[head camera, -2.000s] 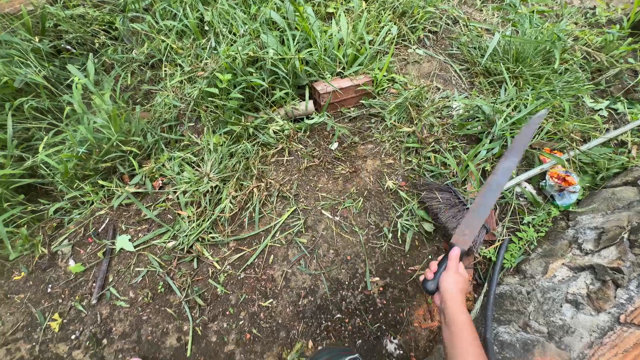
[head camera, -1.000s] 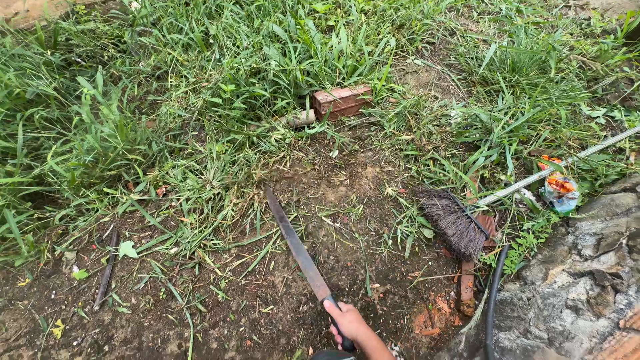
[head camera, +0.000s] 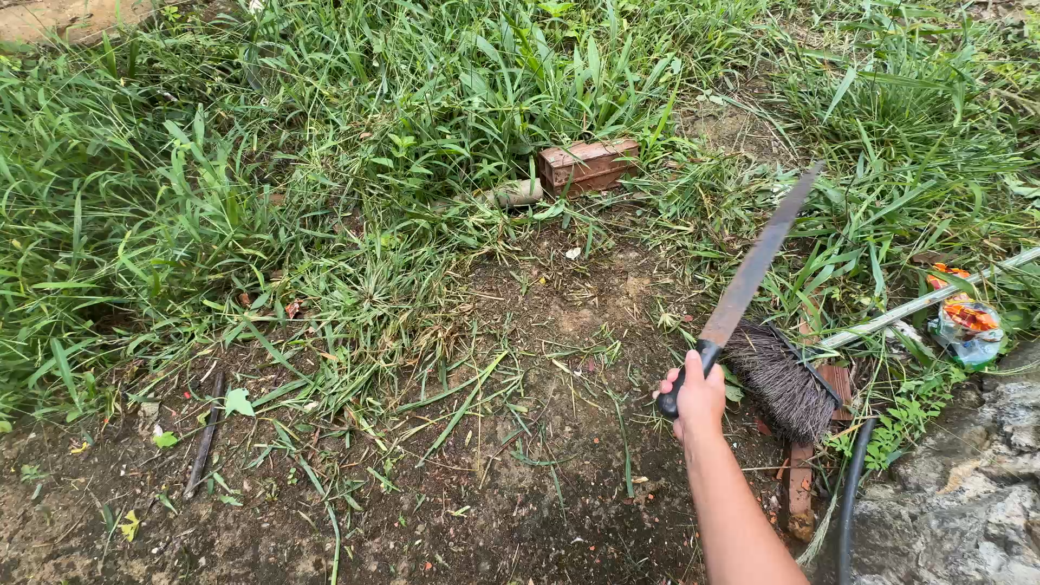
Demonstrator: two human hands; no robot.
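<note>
My right hand [head camera: 697, 393] grips the black handle of a machete [head camera: 751, 268], right of the middle of the view. Its long, rust-stained blade points up and to the right, raised over the ground. Just beyond the hand lies a broom head with dark bristles [head camera: 780, 378]. Cut grass blades [head camera: 471, 398] lie scattered over the bare soil left of the hand, and uncut grass [head camera: 162, 211] stands thick behind them. My left hand is out of view.
A hollow red clay brick [head camera: 589, 166] sits at the grass edge beside a pale cylindrical piece [head camera: 516, 193]. At right are the broom's pole [head camera: 910, 313], crumpled plastic packaging [head camera: 967, 325], a black hose [head camera: 853, 496] and a large rock [head camera: 967, 487]. A dark stick [head camera: 207, 435] lies at left.
Two seconds ago the machete was raised at right; one second ago it was low near the middle, pointing up and left. Now my right hand has brought it back up to the right.
</note>
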